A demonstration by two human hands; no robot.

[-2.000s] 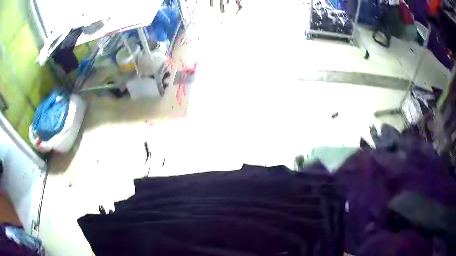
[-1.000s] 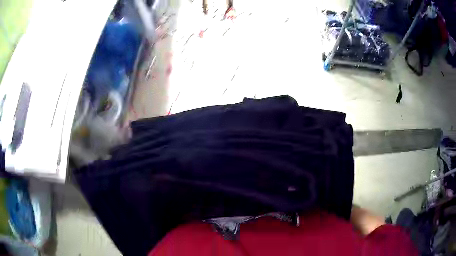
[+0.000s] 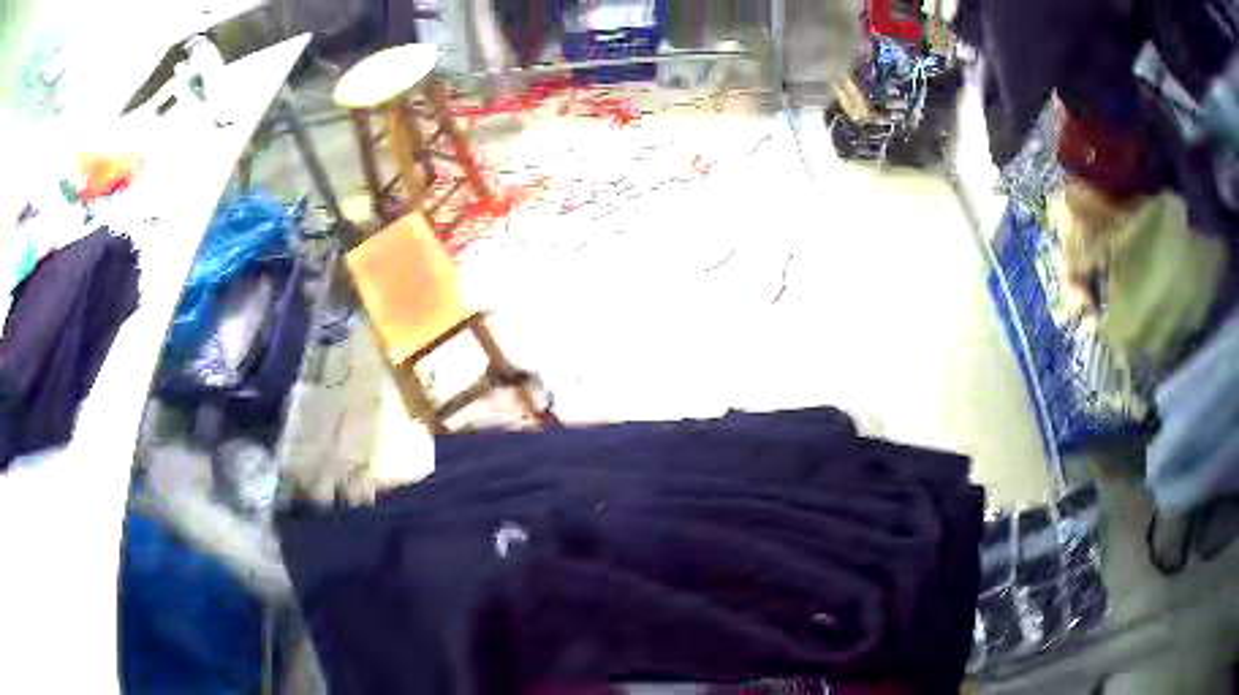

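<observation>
A thick stack of dark navy garments [image 3: 652,543] fills the bottom middle of the head view, close in front of my body. Its layers are folded and lie flat on one another. A small pale mark shows on its upper left part. Neither of my hands shows; the stack and the lower picture edge may hide them. Another dark garment [image 3: 65,340] lies on the white table at the left.
The white table [image 3: 177,149] runs along the left, with blue bags [image 3: 242,245] beneath. Two wooden stools [image 3: 408,285] stand beside it. Red thread scraps [image 3: 503,197] litter the floor. Blue crates [image 3: 1026,326] with loose clothes stand right; a wheeled thing [image 3: 890,109] is at the back.
The view has moved forward along the table; stools, more thread scraps and right-hand crates now show. The stack stays in front of me but sits lower. The hand at lower right is out of sight.
</observation>
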